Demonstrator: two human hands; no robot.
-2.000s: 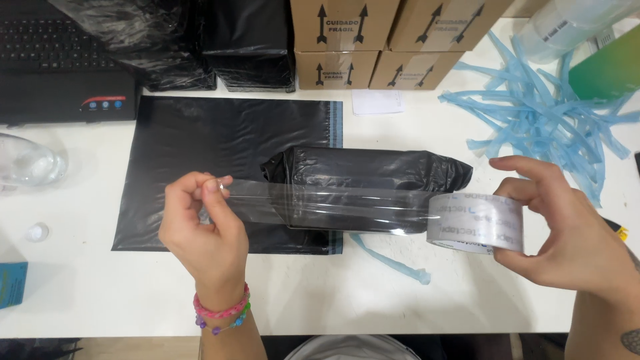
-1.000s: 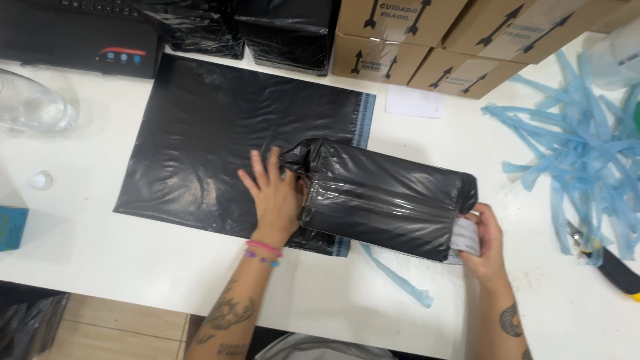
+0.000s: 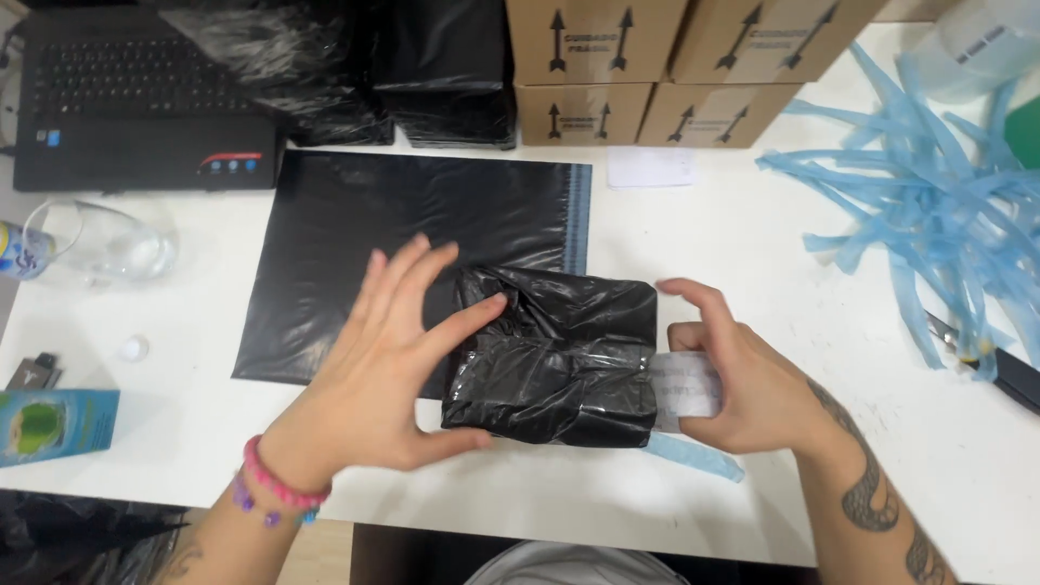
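Note:
A package wrapped in black plastic (image 3: pixel 561 357) lies on the white table, overlapping a flat black plastic mailing bag (image 3: pixel 406 219). My left hand (image 3: pixel 398 349) has its fingers spread at the package's left end, the index fingertip on the plastic. At the right end, my right hand (image 3: pixel 731 374) grips a roll of clear packing tape (image 3: pixel 689 390), partly hidden by my fingers and set against the package's edge. Shiny tape seems to run across the package's face. A light blue strip (image 3: pixel 695 457) lies just below the roll.
Cardboard boxes (image 3: pixel 581 114) and black wrapped parcels (image 3: pixel 447 106) stand at the back. A laptop (image 3: pixel 146 106) and a clear glass (image 3: pixel 130 244) are at left. Tangled blue strips (image 3: pixel 934 195) and a tool with black handles (image 3: pixel 1016 378) lie at right.
Two seconds ago both hands stretched tape across the package. The package has since been turned so that a different face shows; my left hand has come off the tape's end and opened.

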